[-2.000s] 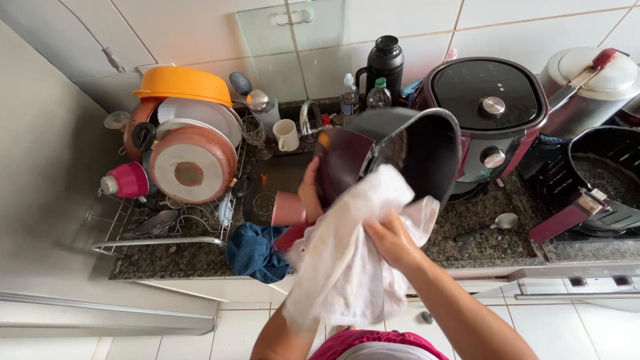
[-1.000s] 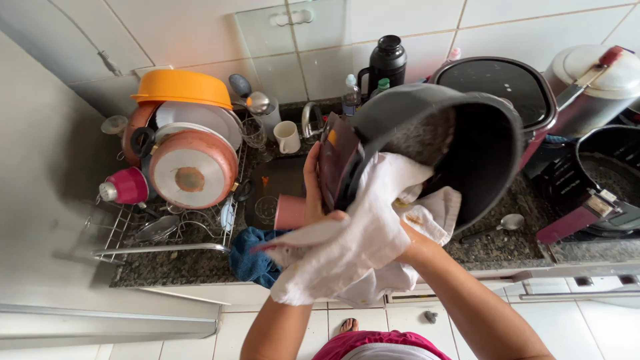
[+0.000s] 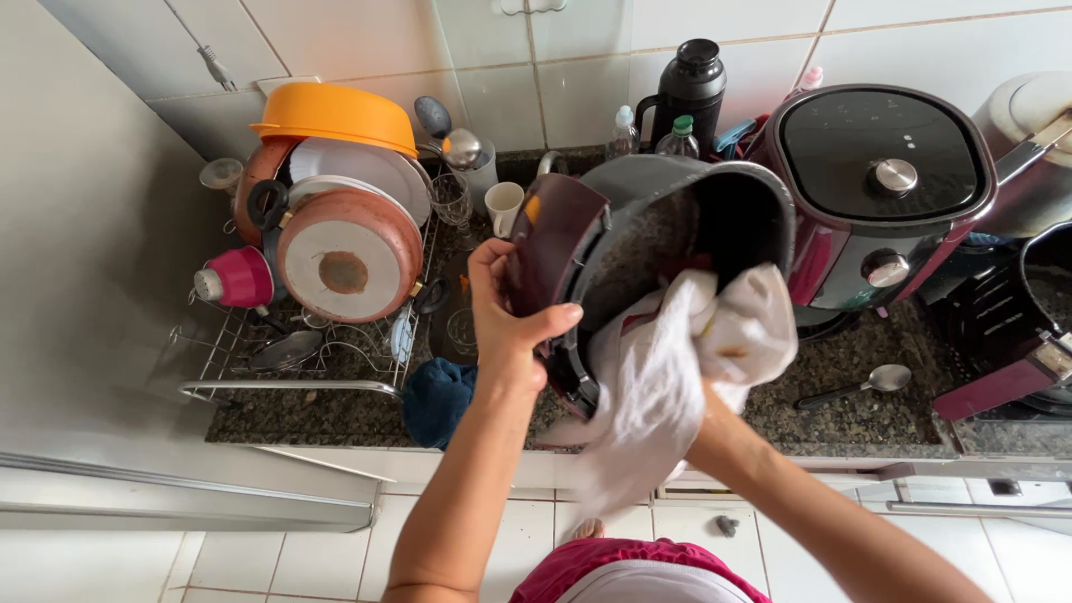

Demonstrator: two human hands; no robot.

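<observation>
My left hand grips the maroon front panel of a dark air fryer drawer, thumb on the near side. The drawer is tilted over the sink, its opening facing right and toward me. A stained white cloth hangs out of it. My right hand is on the cloth at the opening; its fingers are hidden by the fabric. To the right stands the air fryer body with a black top and a silver knob. A blue cloth lies at the counter's edge beside my left forearm.
At left, a wire dish rack holds pans, plates and an orange plastic container. A white mug, a black thermos and bottles stand behind. A spoon lies on the granite counter; a black pan with a maroon handle is at far right.
The drawer has turned in my hands, and my left hand now shows with its thumb over the panel's edge. The cloth and my right hand have moved at the drawer's opening.
</observation>
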